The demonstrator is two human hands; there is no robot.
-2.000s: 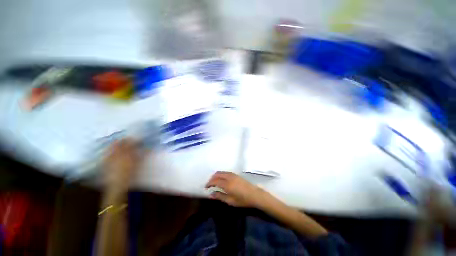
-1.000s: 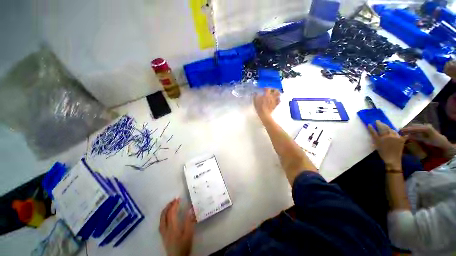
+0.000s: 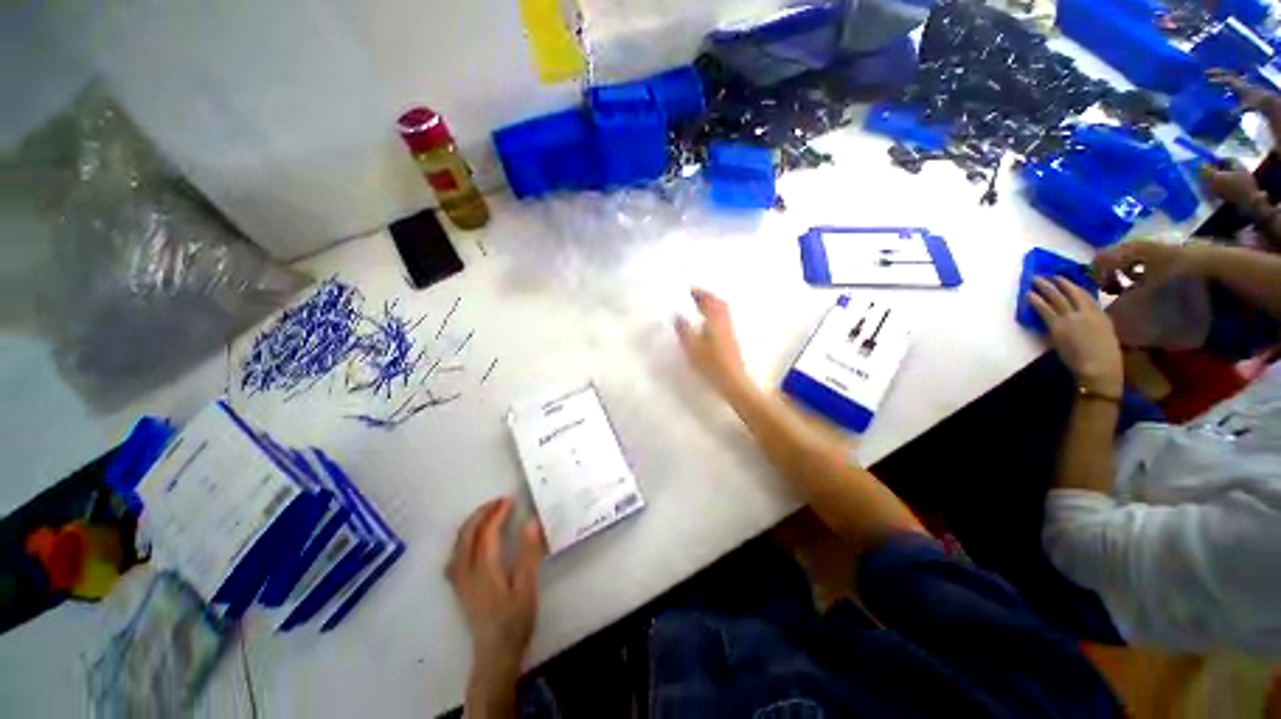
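A white retail box (image 3: 573, 466) lies printed side up on the table in front of me. My left hand (image 3: 496, 569) rests at its lower left corner, fingers a little apart; I cannot tell whether they touch it. My right hand (image 3: 710, 337) is over the table, right of and above the box, near the heap of clear plastic pieces (image 3: 604, 242). Its fingertips are washed out by glare, so I cannot tell whether they hold a small clear piece. A blue-ended cable box (image 3: 849, 358) lies right of my right forearm.
A leaning stack of boxes (image 3: 225, 503) is at left. Blue and white slivers (image 3: 316, 337), a phone (image 3: 426, 249) and a red-lidded bottle (image 3: 444, 169) lie behind. A blue-edged frame (image 3: 881, 259) and black cables (image 3: 997, 84) are right. Another person's hand (image 3: 1076, 332) works on a blue piece.
My right hand has come back from beside the blue piece behind the clear heap, toward me. The cable box's blue end now shows. My left hand stays beside the white box. The view has shifted slightly.
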